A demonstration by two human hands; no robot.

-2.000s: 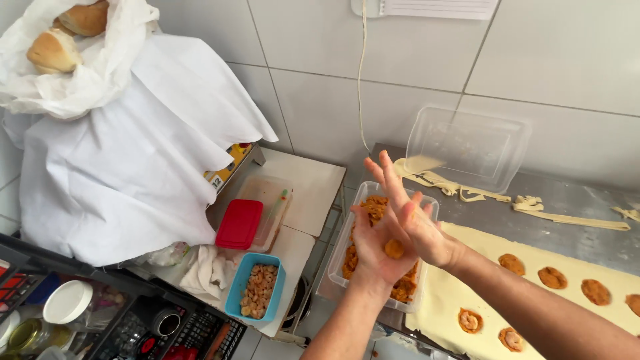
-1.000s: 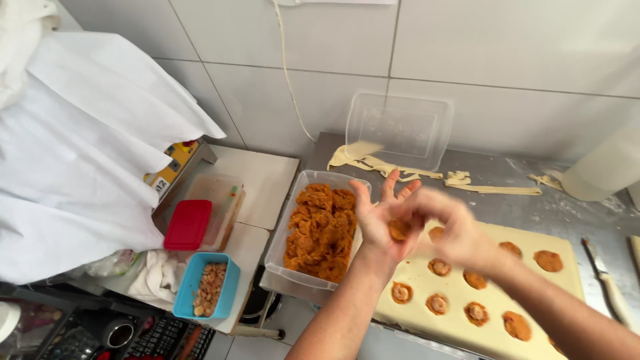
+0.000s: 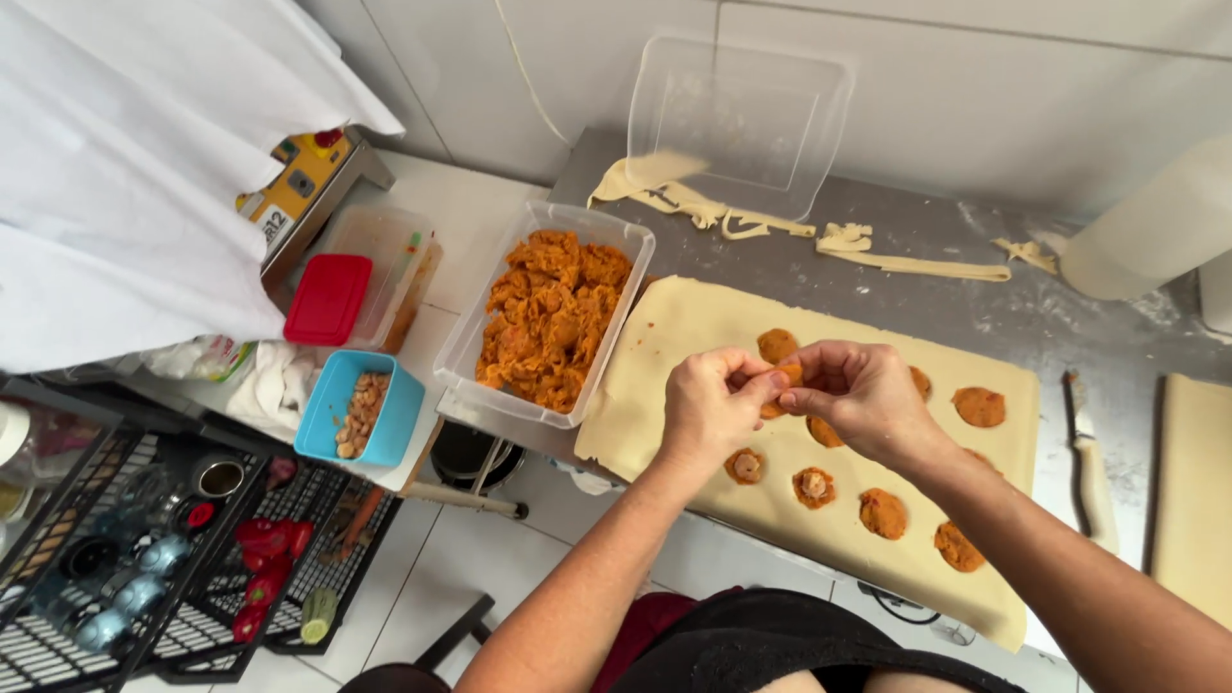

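Observation:
My left hand [image 3: 717, 399] and my right hand [image 3: 857, 395] meet over the rolled sheet of dough [image 3: 664, 337], both pinching a small piece of orange filling [image 3: 789, 372] between their fingertips. Below them, flattened rounds of the filling lie in rows on the dough, partly hidden by my hands. Two rounds in the near row, such as this one [image 3: 813, 487], bear a pale piece in the middle. Left of the dough stands a clear plastic container [image 3: 448, 361] of orange filling. Farther left, a blue plastic container [image 3: 409, 414] holds small pale-brown chunks.
Dough scraps [image 3: 914, 265] and a clear lid [image 3: 736, 125] are at the back by the wall. A knife [image 3: 1090, 462] and another dough sheet [image 3: 1193, 481] lie right. A red-lidded container [image 3: 329, 300] stands left; black crates [image 3: 173, 597] with jars and peppers are below.
My hands have come together over the dough; earlier my left palm was open with a lump of filling on it. The view has shifted to the right.

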